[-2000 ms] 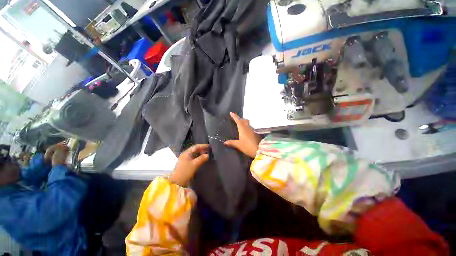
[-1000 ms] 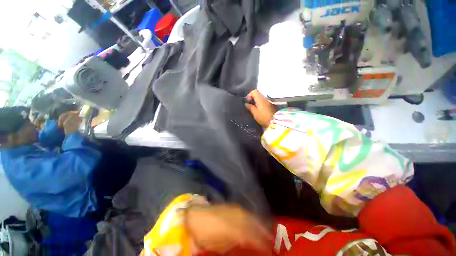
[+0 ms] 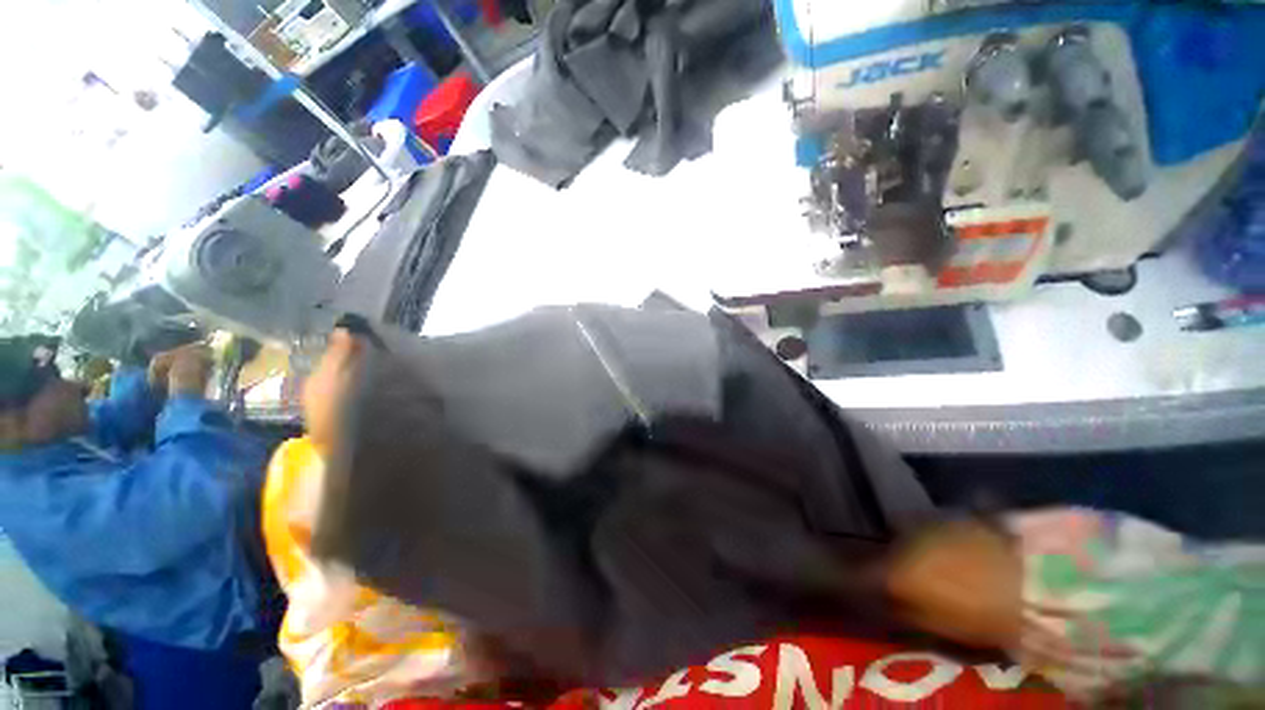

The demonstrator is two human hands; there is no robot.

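Note:
A dark grey garment piece (image 3: 555, 402) is spread between my two hands, over the table's front edge and my lap. A pale stitch line runs down its upper middle. My left hand (image 3: 333, 382) grips its upper left edge, with the fingers partly hidden. My right hand (image 3: 957, 583) is blurred and holds the cloth's lower right side. The white and blue overlock machine (image 3: 895, 70) stands beyond, and its presser foot and needle area (image 3: 881, 194) has no cloth at it.
Bunched grey cloth (image 3: 624, 70) lies at the back of the white table (image 3: 555, 257). Grey strips (image 3: 423, 236) lie at the left. The dark bed plate (image 3: 909, 340) and snips (image 3: 1221, 312) are at the right. A person in blue (image 3: 139, 513) works at another machine (image 3: 236, 271) at the far left.
The garment piece has come off the table toward me and is now spread between both hands. My left hand has risen to the left; my right hand has moved down and right.

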